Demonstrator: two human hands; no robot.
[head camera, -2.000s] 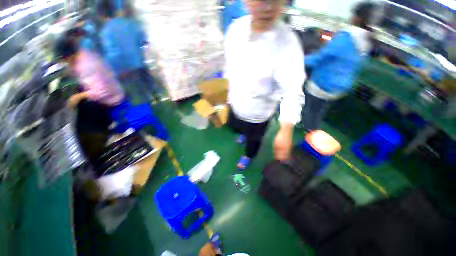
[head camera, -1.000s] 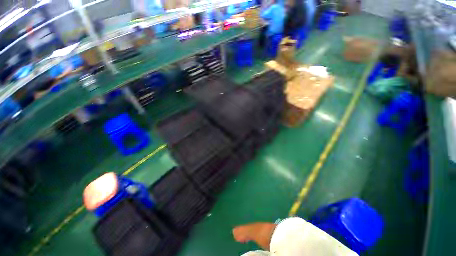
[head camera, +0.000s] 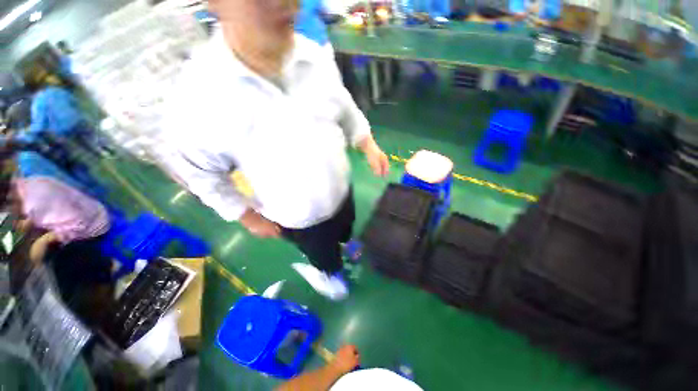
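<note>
My left hand (head camera: 346, 359) shows small and blurred at the bottom edge, with a bare forearm coming from the lower left. Its fingers look curled, but I cannot tell if they hold anything. A white rounded shape, perhaps clothing, is beside it. My right hand is not in view. A blue plastic stool (head camera: 249, 334) stands just left of my hand. An open carton (head camera: 191, 305) at the lower left has glossy black film (head camera: 153, 299) inside and white sheeting (head camera: 157, 345) over its edge.
A person in a white top (head camera: 287, 145) stands close ahead. Stacked black trays (head camera: 585, 252) fill the right side, with an orange-rimmed blue stool (head camera: 428, 168) behind them. A seated person in pink (head camera: 61, 210) is at left. A green bench (head camera: 474, 47) crosses the back.
The view swung toward the tray stacks and line bench, then back to the person in white, who appears larger and nearer than two seconds ago. The visible hand remains near the bottom edge.
</note>
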